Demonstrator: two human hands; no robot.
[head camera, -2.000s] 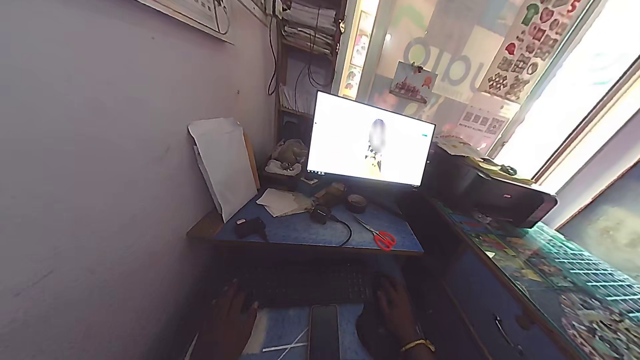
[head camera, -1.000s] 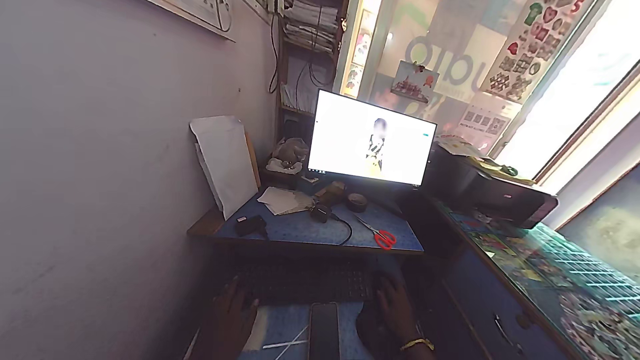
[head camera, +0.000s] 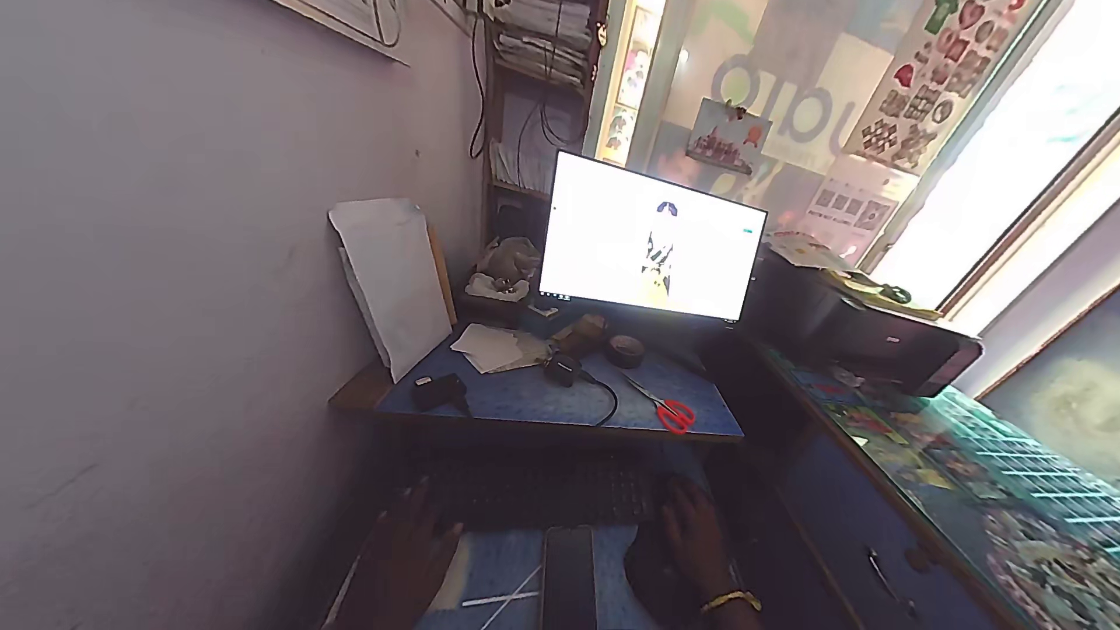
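Observation:
My left hand (head camera: 407, 551) rests with spread fingers at the left end of a black keyboard (head camera: 542, 490) on the lower shelf. My right hand (head camera: 696, 534) lies over a dark computer mouse (head camera: 674, 490), mostly hidden beneath the fingers, at the keyboard's right. Under that wrist is a dark mouse pad (head camera: 647, 569). A dark smartphone (head camera: 569, 577) lies between my hands, below the keyboard. Ahead, a lit monitor (head camera: 652, 241) displays a figure on a white ground.
Red-handled scissors (head camera: 674, 415), a tape roll (head camera: 625, 351), a black adapter (head camera: 439, 392) and papers (head camera: 486, 346) lie on the blue upper desk (head camera: 525, 407). A black printer (head camera: 875, 328) stands on the glass counter (head camera: 927, 455) at right. White sheets (head camera: 394, 280) lean on the left wall.
The figure on the monitor looks different, with a dark pattern at its middle that was absent two seconds ago. Both hands stay in about the same places.

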